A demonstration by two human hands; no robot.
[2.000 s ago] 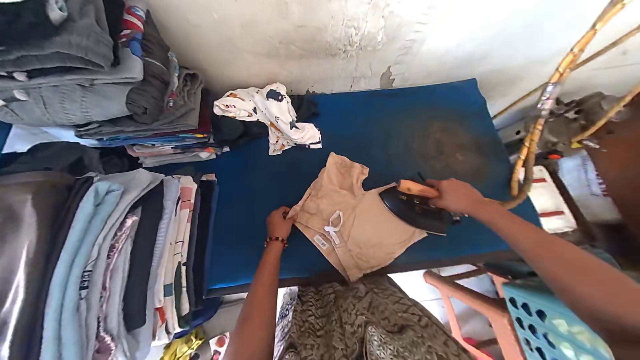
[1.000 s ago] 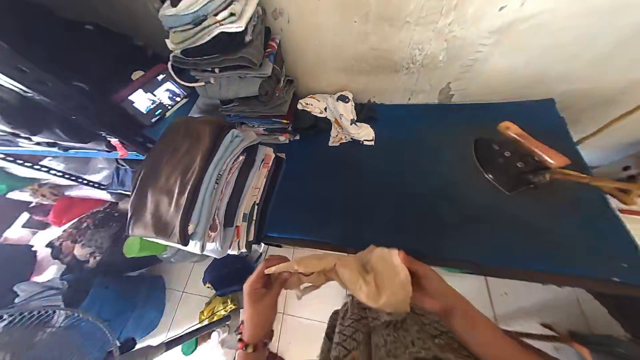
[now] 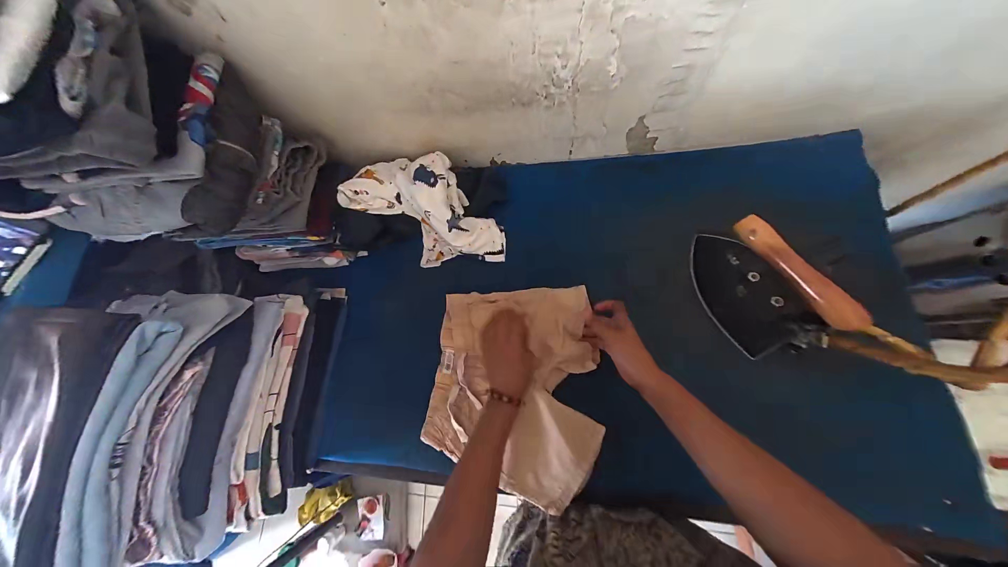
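Beige shorts (image 3: 551, 441) lie on the blue-covered table (image 3: 661, 441), the waistband to the left and one leg hanging toward the near edge. My left hand (image 3: 508, 350), with a beaded bracelet at the wrist, rests on the upper part of the shorts; its fingers are blurred. At the right edge of the upper leg, my right hand (image 3: 618, 339) pinches the hem between thumb and fingers. The clothes iron (image 3: 756, 291), dark with an orange-brown handle, rests on the table to the right of my right hand, its wrapped cord running off right.
Folded clothes (image 3: 197, 417) stand in a row at the left, with a tall stack of clothes (image 3: 134, 157) behind them. A crumpled white printed garment (image 3: 425, 205) lies near the stained wall (image 3: 551, 79) at the back. The table's near edge runs just in front of me.
Two seconds ago my right hand held the iron on the shorts; one second ago the iron stood on the table and both hands held the shorts bunched before me. Now the shorts lie spread on the table.
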